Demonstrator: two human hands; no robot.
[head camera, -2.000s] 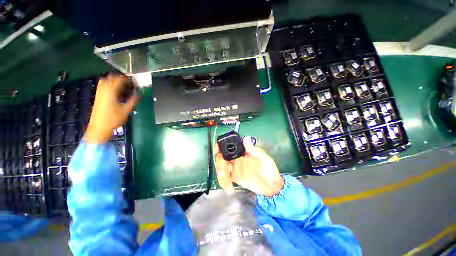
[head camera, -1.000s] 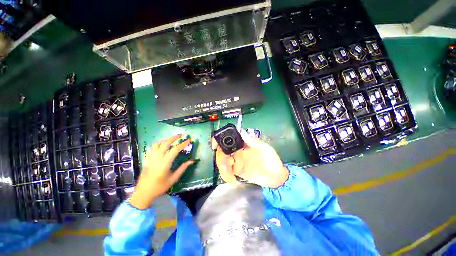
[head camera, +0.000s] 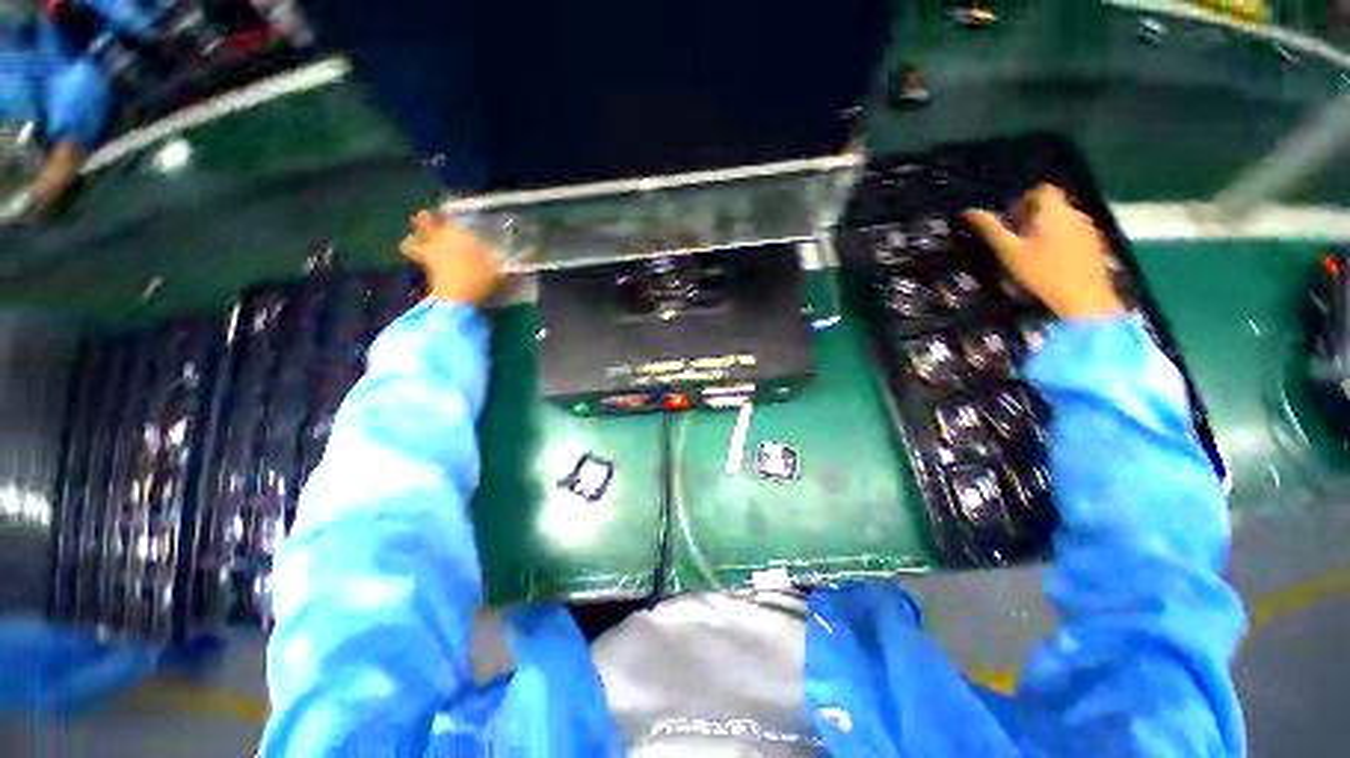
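My left hand (head camera: 456, 264) is at the left end of the clear acrylic panel (head camera: 666, 230); its fingers are blurred and I cannot tell if they grip it. My right hand (head camera: 1054, 255) is over the upper part of the right component tray (head camera: 955, 166), thumb and fingers spread, with no module visible in it. The black test fixture (head camera: 652, 338) sits below the panel; its dark socket (head camera: 674, 284) is too unclear to show whether a module is in it. Two small square modules lie on the green bench, one left (head camera: 588, 477) and one right (head camera: 776, 461).
The dark monitor (head camera: 637, 104) stands above the fixture. Blister trays (head camera: 193, 444) lie at the left. A cable (head camera: 665, 511) runs from the fixture to the bench edge, and a white strip (head camera: 739, 437) lies beside it. Another person's arm (head camera: 67, 111) shows at the upper left.
My right hand has left the front of the fixture, where it held a camera module, for the right tray. My left hand has moved from the bench up to the panel.
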